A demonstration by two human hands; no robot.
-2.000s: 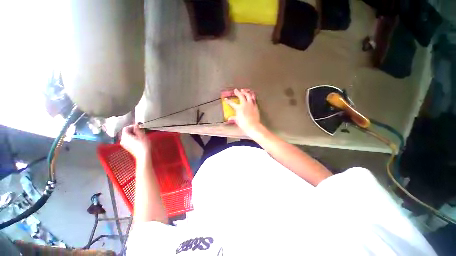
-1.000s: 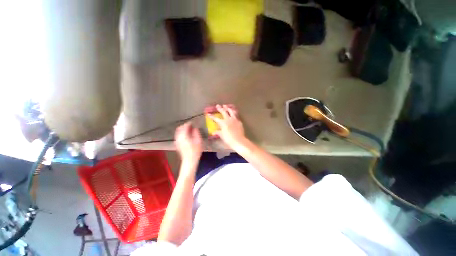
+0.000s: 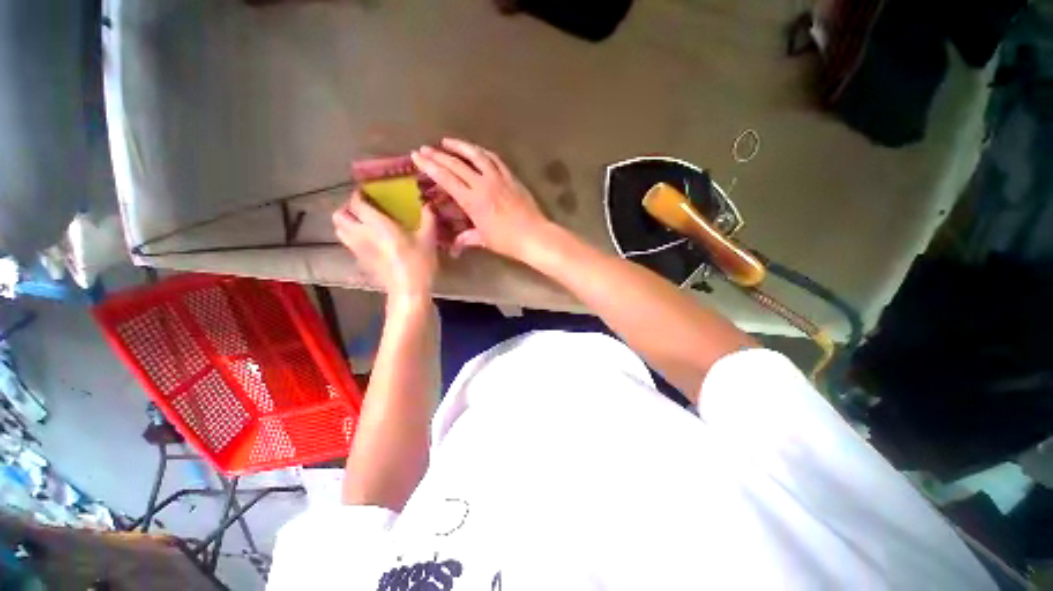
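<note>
A pocket piece (image 3: 385, 169) with pink-red edges lies near the table's front edge, around a yellow template (image 3: 398, 201). My left hand (image 3: 390, 245) is on the template's near left side, fingers and thumb on it. My right hand (image 3: 479, 199) holds the piece's right side, fingertips on its folded pink edge; part of the piece is hidden under the fingers. A thin black cord loop (image 3: 248, 217) runs left from the piece to the table's left corner. The steam iron (image 3: 702, 231) stands on the table to the right, untouched.
A red basket (image 3: 237, 369) is below the table edge at left. A wire ring (image 3: 746, 146) lies near the iron. Dark pieces (image 3: 581, 12) are at the far side, dark cloth (image 3: 895, 92) at far right. The hose (image 3: 814, 293) runs right from the iron.
My left hand has moved from the cord's left end to the template. My right hand has shifted from the template's top to the piece's right side. The camera view has shifted.
</note>
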